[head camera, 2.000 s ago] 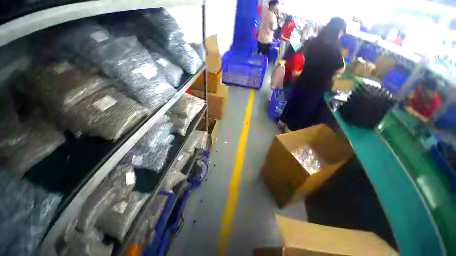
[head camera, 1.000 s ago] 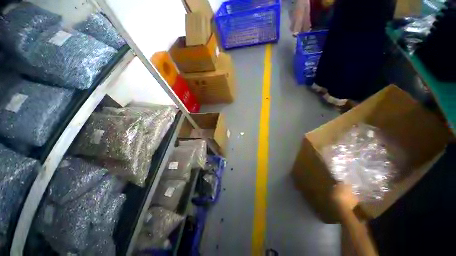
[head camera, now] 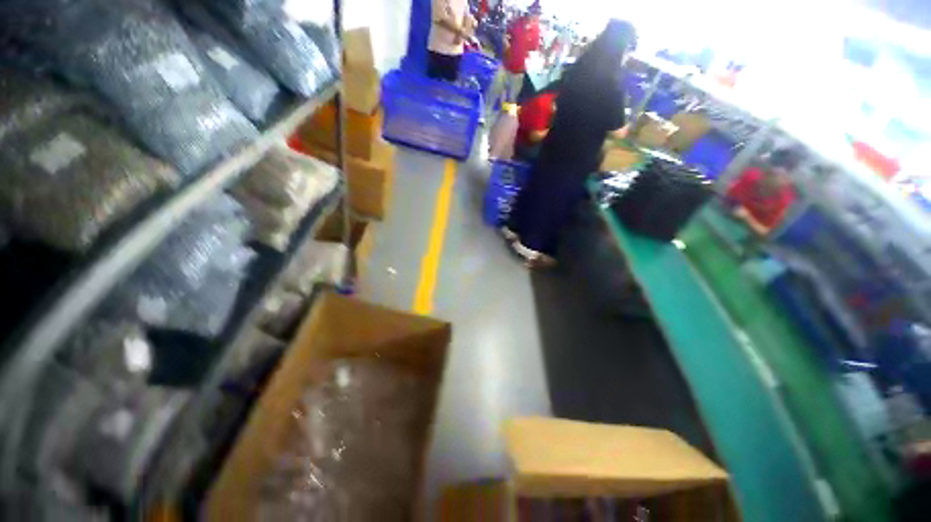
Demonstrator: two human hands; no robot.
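Observation:
A large open brown cardboard carton (head camera: 434, 352) stands tilted in the picture at the lower middle left. Crinkled, shiny clear plastic bags (head camera: 342, 438) lie inside it; what they hold is too blurred to tell. A second open carton (head camera: 613, 454) is at the bottom edge, right of the first, with its flap up and its inside mostly cut off. Neither of my hands shows. Whether a hand holds the first carton cannot be seen.
Shelves with bagged goods (head camera: 194, 255) run along the left. A blue-green bench (head camera: 694, 357) and green conveyor run along the right, with a black stack (head camera: 658, 199) on the bench. A person in dark clothes (head camera: 572, 143) stands ahead, near blue crates (head camera: 434, 112). Others are farther back.
The carton of plastic bags has moved from the right of the yellow floor line to the lower left, nearer me. The hand seen at its edge has left the picture. The view has tilted up.

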